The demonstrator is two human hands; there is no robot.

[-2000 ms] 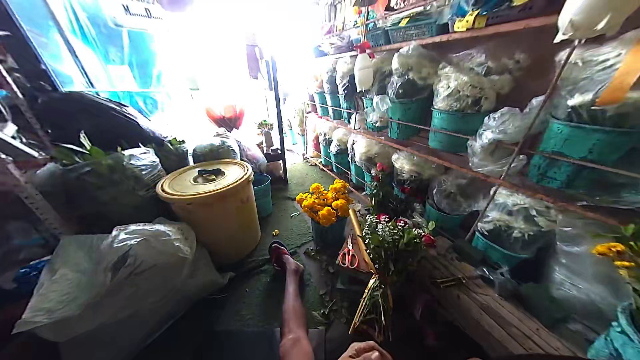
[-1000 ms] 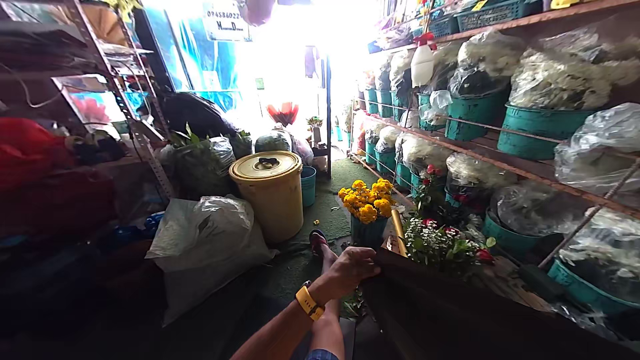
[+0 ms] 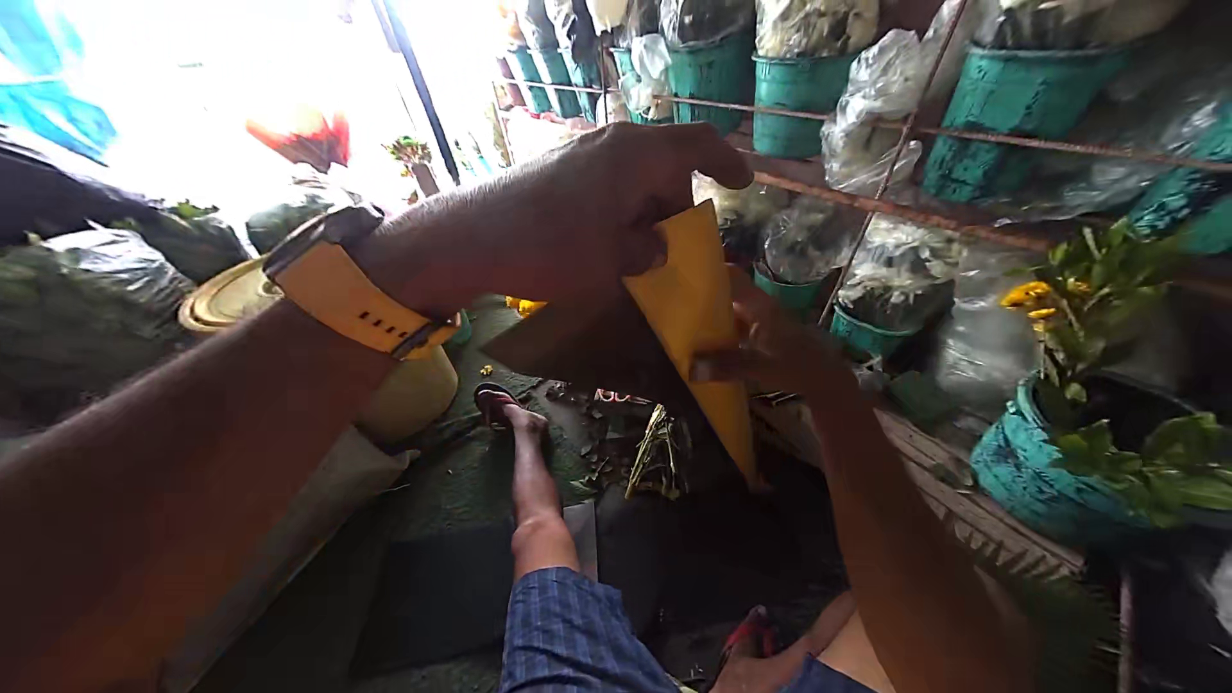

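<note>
A sheet of wrapping paper, dark on one face and yellow (image 3: 695,308) on the other, is held up in front of me, its yellow part a narrow folded strip. My left hand (image 3: 621,197), with a yellow-strapped watch at the wrist, grips its upper edge; the forefinger points right. My right hand (image 3: 770,342) pinches the yellow strip from the right side. Below the sheet, a bundle of cut stems (image 3: 658,452) lies near the floor; the sheet hides its flowers. Red scissor handles (image 3: 616,396) show just under the sheet's lower edge.
Shelves at right hold teal buckets (image 3: 794,101) of plastic-wrapped flowers. A teal pot (image 3: 1049,472) with yellow flowers stands at near right, beside a wooden plank (image 3: 948,481). A lidded yellowish bin (image 3: 409,395) and plastic bags (image 3: 115,269) are at left. My legs reach across the floor.
The dark sheet, spread low at right a second ago, is now raised and folded with yellow showing. My right hand has come onto it. The view has tilted down and turned right.
</note>
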